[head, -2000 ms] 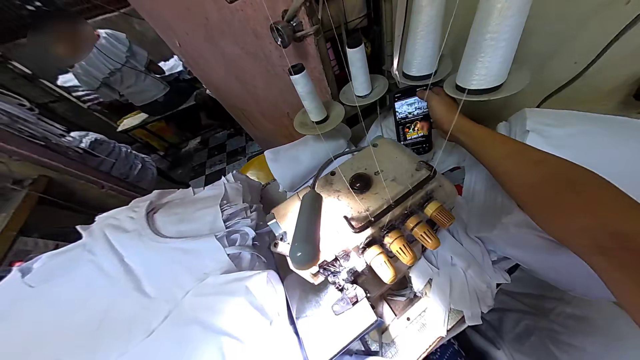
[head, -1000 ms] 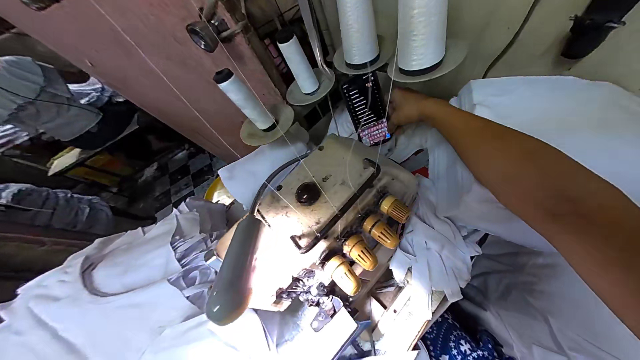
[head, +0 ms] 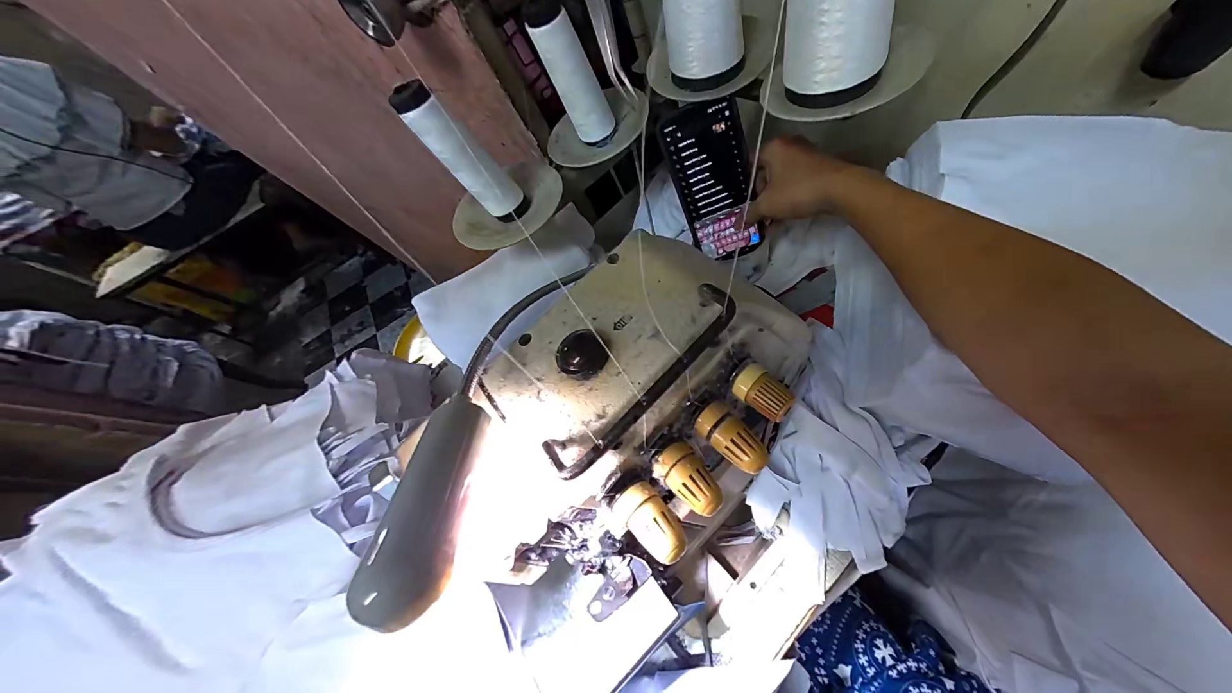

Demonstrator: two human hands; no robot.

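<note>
Behind the overlock sewing machine (head: pixel 616 327), my right hand (head: pixel 794 181) is at the right edge of an upright smartphone (head: pixel 710 178) with a lit screen. Its fingers are partly hidden, so whether it grips the phone or touches the screen is unclear. Four yellow tension knobs (head: pixel 683 476) line the machine's front. A grey lamp (head: pixel 419 515) lights the needle area. White thread cones (head: pixel 837 48) stand behind, their threads running down to the machine. My left hand is out of the frame.
White cut fabric (head: pixel 221 558) lies in piles at the left. More white cloth (head: pixel 1088 212) is heaped at the right, under my forearm. A pinkish post (head: pixel 318 115) rises behind the machine. A person in a grey shirt (head: pixel 87 144) is at the far left, above a checkered floor (head: pixel 351 308).
The phone's screen has gone from a colourful picture to a dark list with a pink area at the bottom. My right hand has stayed beside the phone. The view has shifted to the right.
</note>
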